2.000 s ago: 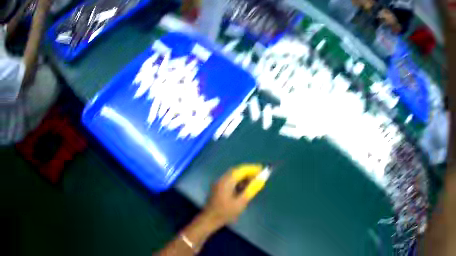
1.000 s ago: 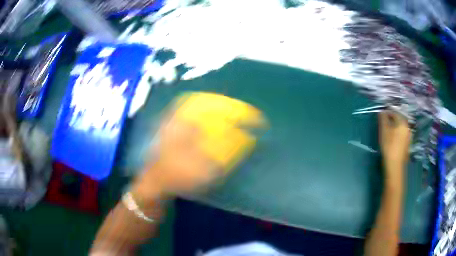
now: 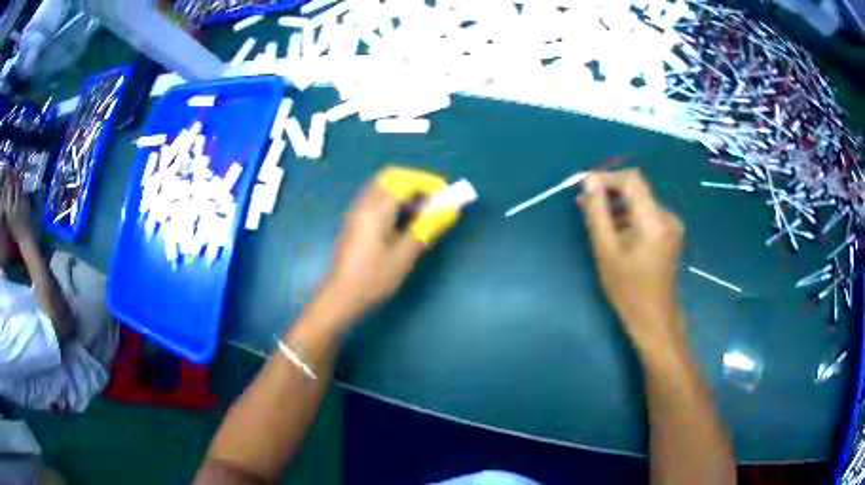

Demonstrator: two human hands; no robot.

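Note:
My left hand (image 3: 384, 232) is closed around the yellow hand tool (image 3: 434, 224), left of the bench's middle. A white sleeve (image 3: 450, 198) sits at the tool, its end pointing right. My right hand (image 3: 628, 213) pinches a thin rod (image 3: 545, 194) between thumb and fingers. The rod's silver-white end points left and down toward the tool, and a dark red part shows above the fingertips. Rod and sleeve are apart. A large heap of white sleeves (image 3: 455, 47) lies at the far side of the bench. A tangled heap of thin rods (image 3: 768, 90) lies at the far right.
A blue tray (image 3: 175, 308) with white sleeves stands at left, a narrower blue tray (image 3: 71, 223) beyond it. A loose rod (image 3: 714, 278) and a shiny clear patch (image 3: 740, 366) lie right of my right hand. Another person (image 3: 43, 322) sits at left beside a red stool (image 3: 156, 379).
My right hand has moved left from the rod heap with a rod in it. My left hand, with the yellow tool, is a little smaller and farther away in view, and a white sleeve now shows at it.

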